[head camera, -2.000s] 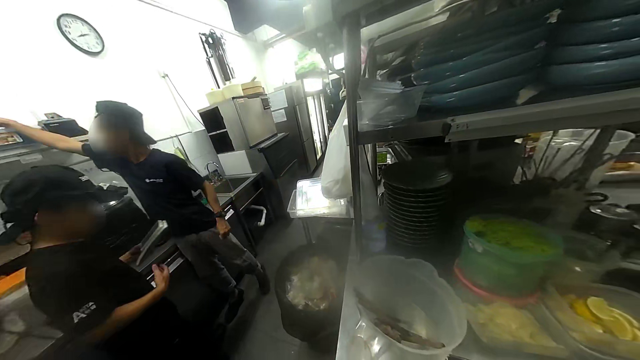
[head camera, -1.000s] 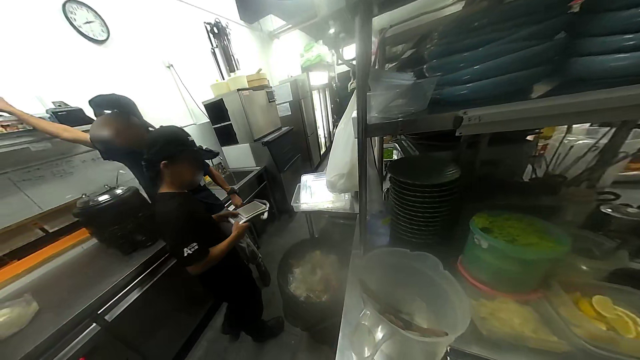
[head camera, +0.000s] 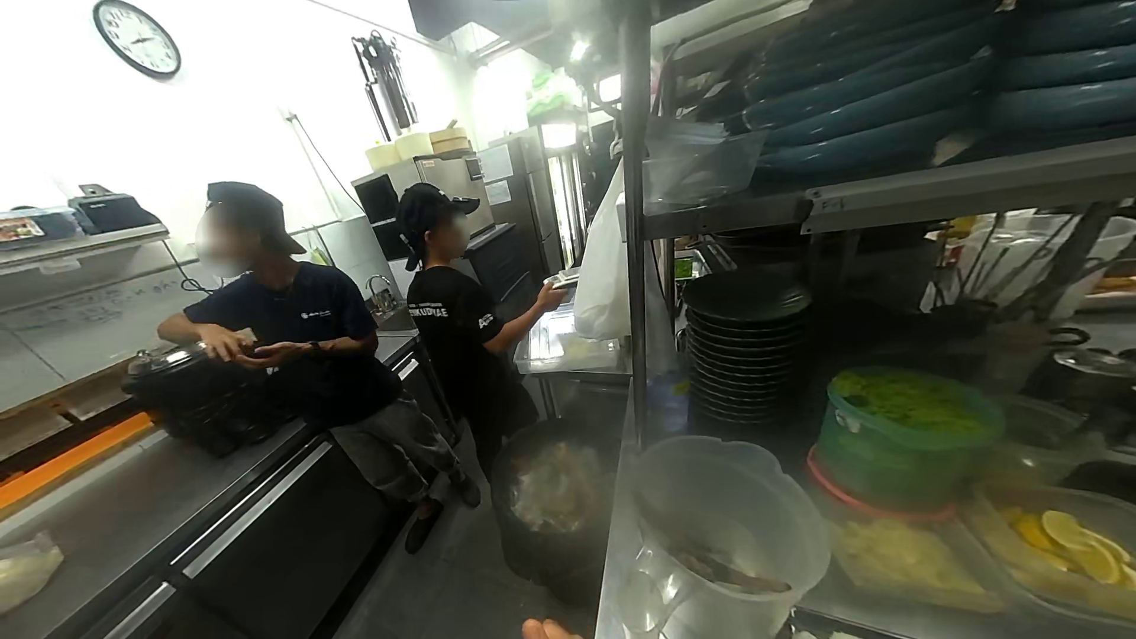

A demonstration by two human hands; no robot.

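At the bottom edge, a few fingertips (head camera: 548,628) show near the counter's left edge; which of my hands they belong to, and whether they hold anything, cannot be told. Just right of and above them stands a clear plastic pitcher (head camera: 728,532) with dark utensils or sticks inside. Beyond the fingertips, a lined bin (head camera: 555,497) stands on the floor. Farther right are a green tub of chopped greens (head camera: 914,444), a container of pale food (head camera: 910,555) and a container with lemon slices (head camera: 1078,541).
One co-worker (head camera: 293,328) leans at the left counter (head camera: 89,550); another (head camera: 453,328) stands farther back holding a small tray (head camera: 564,280). A steel post (head camera: 635,222) carries the shelf. Dark plates (head camera: 745,355) are stacked below it; blue-green dishes (head camera: 879,98) lie above.
The co-worker with the tray has moved right, toward the back table. The other co-worker has lowered a raised arm and now has both hands together. Fingertips have appeared at the bottom edge.
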